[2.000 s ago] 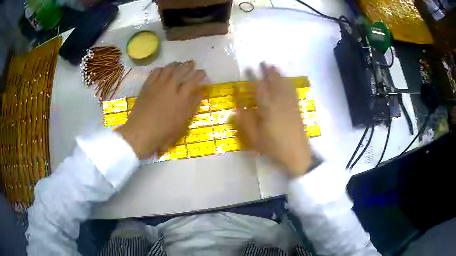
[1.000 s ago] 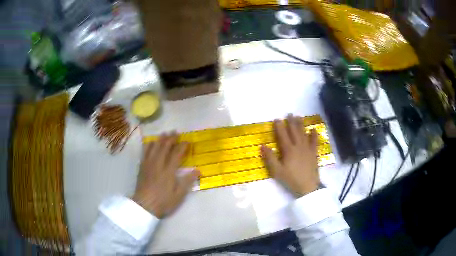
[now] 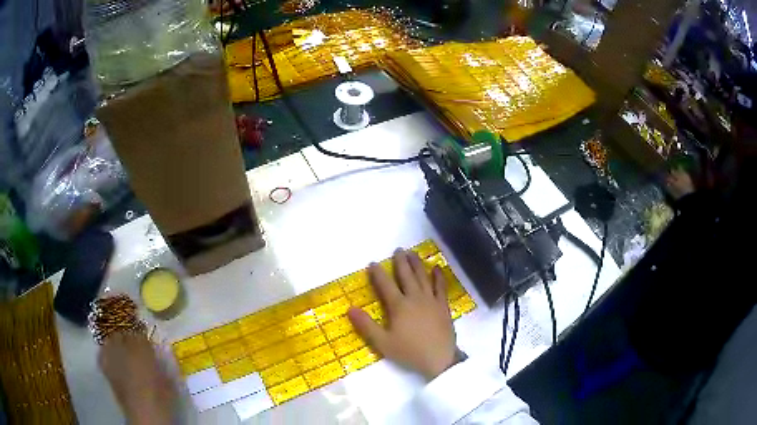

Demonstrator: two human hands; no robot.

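Observation:
A gold film-covered panel (image 3: 319, 332) divided into small rectangles lies flat on the white board. White rectangles (image 3: 222, 390) show at its lower left corner. My right hand (image 3: 411, 319) lies flat on the panel's right part, fingers spread, holding nothing. My left hand (image 3: 141, 378) is blurred, left of the panel, at the near side of a pile of red-brown lead wires (image 3: 114, 317). Its fingertips are unclear, so I cannot tell if it grips a wire. A round tin with pale yellow contents (image 3: 160, 290) stands right of the pile.
A black solder feeder (image 3: 490, 224) with a green spool and cables stands right of the panel. A tall brown box (image 3: 178, 158), white spool (image 3: 353, 105) and gold sheets (image 3: 498, 87) are beyond. A flat black object (image 3: 85, 276) and wired panels (image 3: 33, 357) are at left.
The view has swung to the right. My left hand has left the panel and moved to the wire pile. My right hand stays on the panel. White rectangles now show at its lower left.

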